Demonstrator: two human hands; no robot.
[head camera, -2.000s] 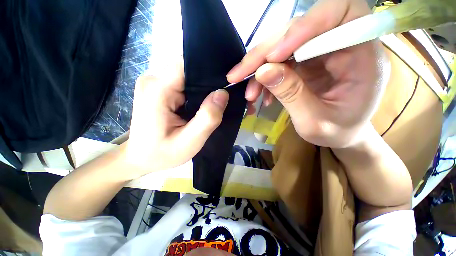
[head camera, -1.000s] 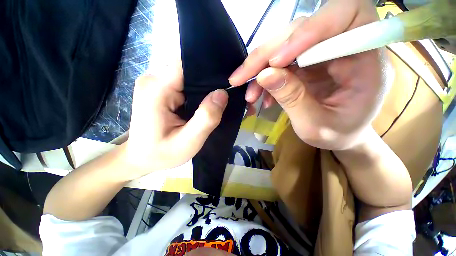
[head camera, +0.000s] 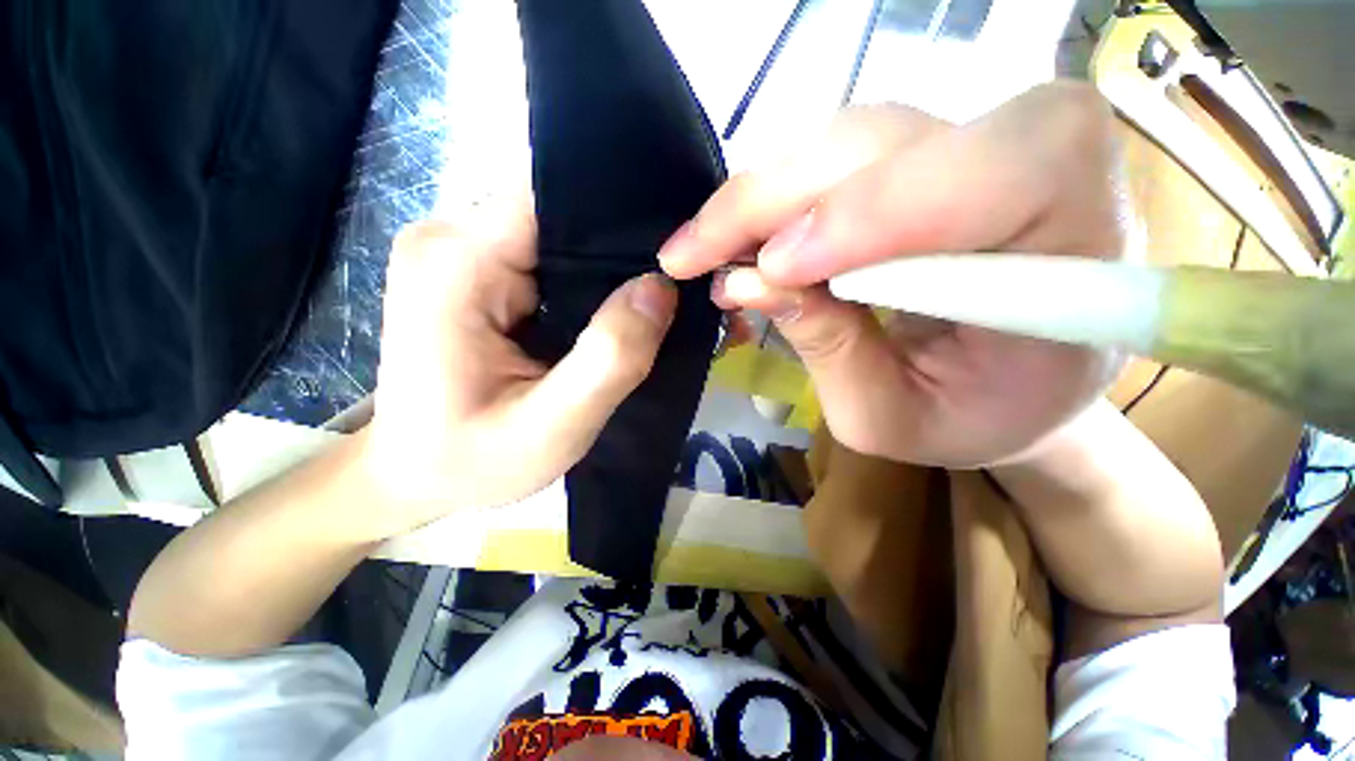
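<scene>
A long black band (head camera: 617, 134) runs from the top edge down to the table's front edge, with a cross seam near my thumb. My left hand (head camera: 505, 350) grips the band from its left side, thumb on top just below the seam. My right hand (head camera: 921, 268) holds a white-handled pick (head camera: 996, 295), its rear wrapped in yellowish tape, lying nearly level and pointing left. Its metal tip is hidden by my fingers, which are at the band's right edge beside my left thumb. Any thread is too fine to see.
Black garment cloth (head camera: 164, 193) lies at upper left beside a scratched shiny plate (head camera: 394, 164). A thin dark shank (head camera: 765, 67) lies behind the band. Tan cloth (head camera: 892, 550) hangs at right. A white slotted frame (head camera: 1233, 119) lies at upper right. Yellow tape (head camera: 743, 568) edges the table.
My right hand has turned and lowered the pick's handle from slanting up-right to nearly level. Its fingertips have closed in on my left thumb. The left hand and band have barely moved.
</scene>
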